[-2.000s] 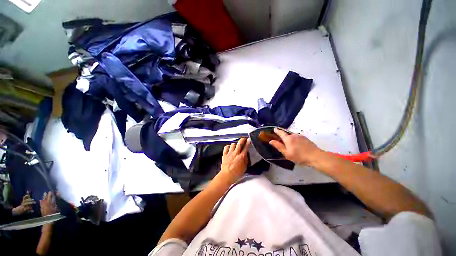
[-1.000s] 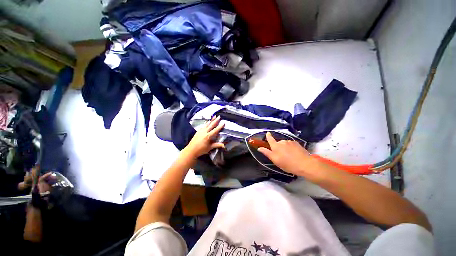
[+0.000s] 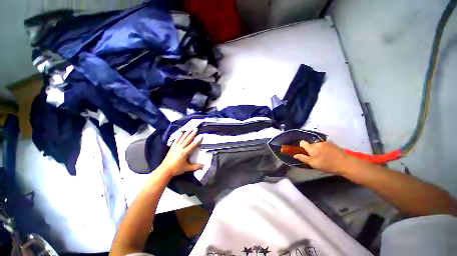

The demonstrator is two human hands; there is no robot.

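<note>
A navy, grey and white garment (image 3: 235,128) lies over the pressing arm at the table's near edge. The arm's grey rounded end (image 3: 138,156) sticks out at the left. My left hand (image 3: 181,154) lies flat with fingers spread on the garment's white left part. My right hand (image 3: 319,156) holds the steam iron (image 3: 295,145) by its orange-brown handle, at the garment's right end. The iron's dark body points left and covers the cloth under it. A navy sleeve or leg (image 3: 303,95) extends beyond the iron.
A large pile of navy, grey and white garments (image 3: 125,55) fills the table's upper left. The iron's hose (image 3: 427,95) runs down the right wall, red-orange near my wrist. White cloth (image 3: 82,185) hangs at left. A red panel (image 3: 213,20) stands behind the white table (image 3: 280,47).
My left hand has moved left along the garment and spread flat. My right hand has moved the iron to the garment's right end. The camera view has also shifted.
</note>
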